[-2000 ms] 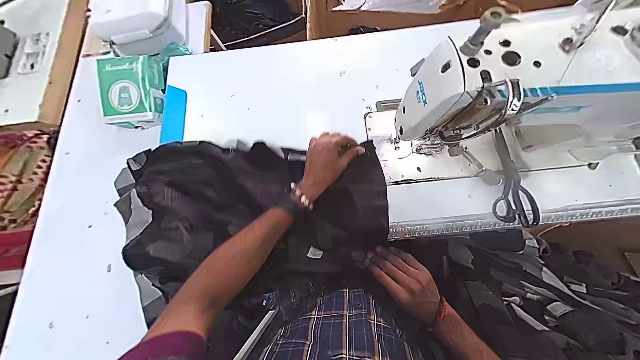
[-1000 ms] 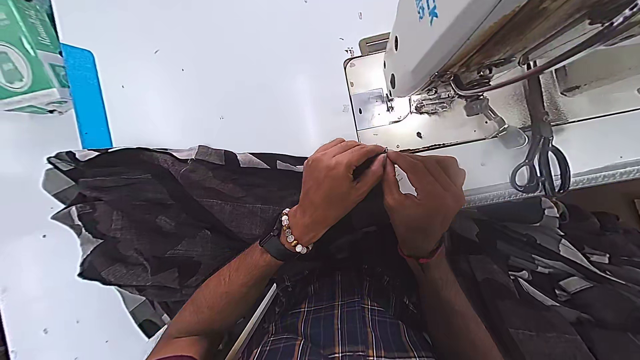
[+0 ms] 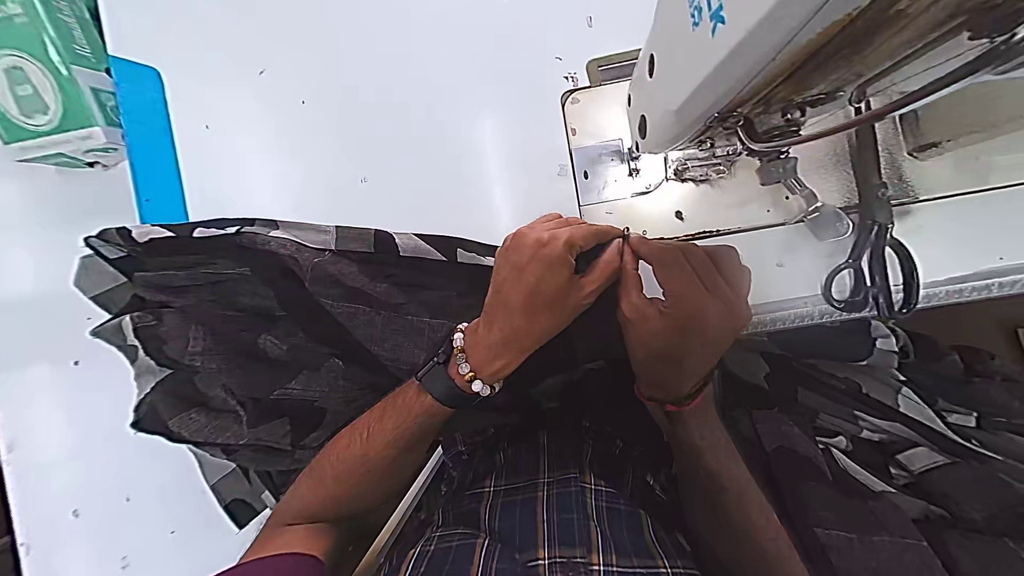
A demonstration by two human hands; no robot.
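Note:
Dark fabric with grey and white patches (image 3: 320, 320) lies across the table, its folded edge running up to my hands. My left hand (image 3: 544, 288), with a beaded bracelet and a watch at the wrist, pinches the end of that edge between thumb and forefinger. The fingertips of my right hand (image 3: 684, 308) meet the left ones and pinch the same corner of cloth. Both hands are just below the metal bed plate of a sewing machine (image 3: 720, 72), left of its presser foot area.
Black-handled scissors (image 3: 874, 240) lie on the machine bed at right. A measuring tape strip (image 3: 960, 292) runs along the table's front edge. A green and white box (image 3: 56, 80) and a blue flat piece (image 3: 152, 136) are at upper left. More patterned fabric (image 3: 896, 448) hangs at lower right.
Two seconds ago my hands were apart on the cloth, the right one lower near the table's edge; both came together at the fabric's upper edge. The view has moved closer.

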